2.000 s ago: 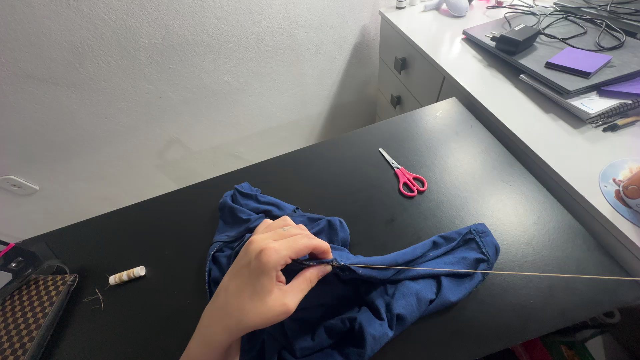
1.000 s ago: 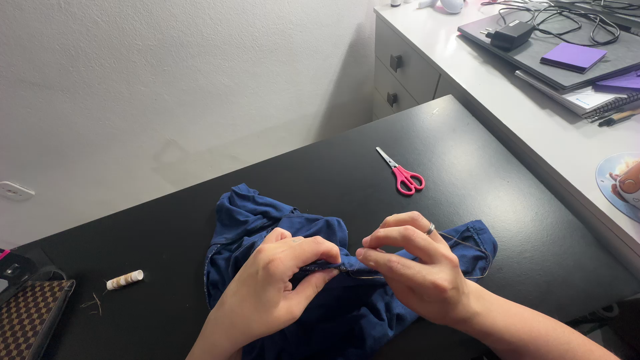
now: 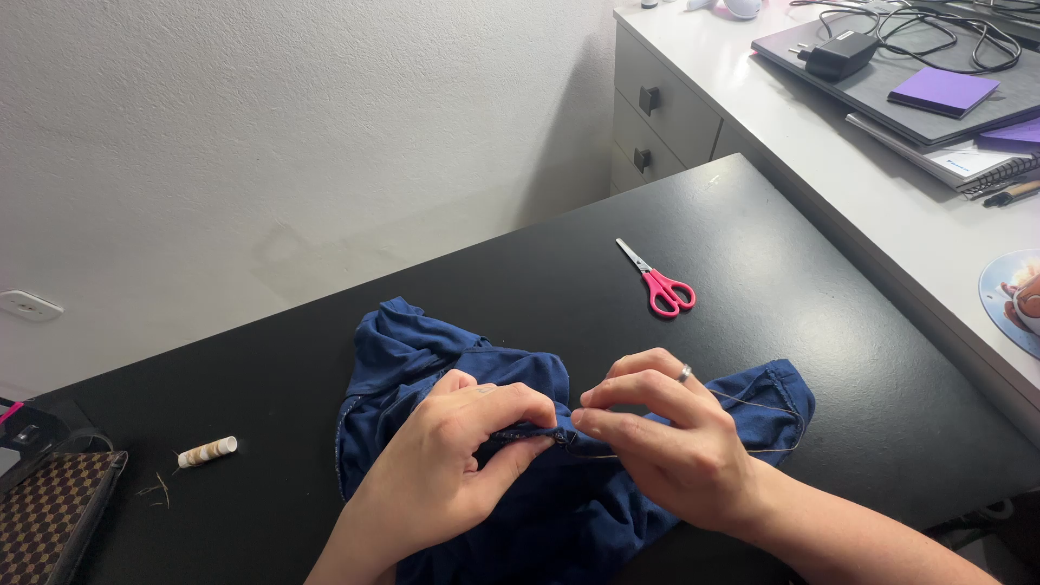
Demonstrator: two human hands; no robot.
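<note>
A dark blue cloth garment (image 3: 520,367) lies bunched on the black table. My left hand (image 3: 467,455) pinches a seam edge of it between thumb and forefinger. Just to the right, my right hand (image 3: 674,431), with a ring on one finger, has its thumb and forefinger close together beside the pinched seam; a needle between them is too small to make out. A light brown thread (image 3: 772,449) runs from the seam under my right hand and loops over the garment's right part.
Pink-handled scissors (image 3: 668,292) lie behind the garment. To the left are a thread spool (image 3: 207,452), thread scraps (image 3: 162,489) and a checkered case (image 3: 57,512). A white desk (image 3: 812,138) at the right holds a laptop (image 3: 934,106), a charger (image 3: 841,55) and notebooks.
My right hand, out of view two seconds ago while the thread stretched taut to the right, has come in beside my left hand. The thread now hangs in a loose loop. My left hand keeps its pinch.
</note>
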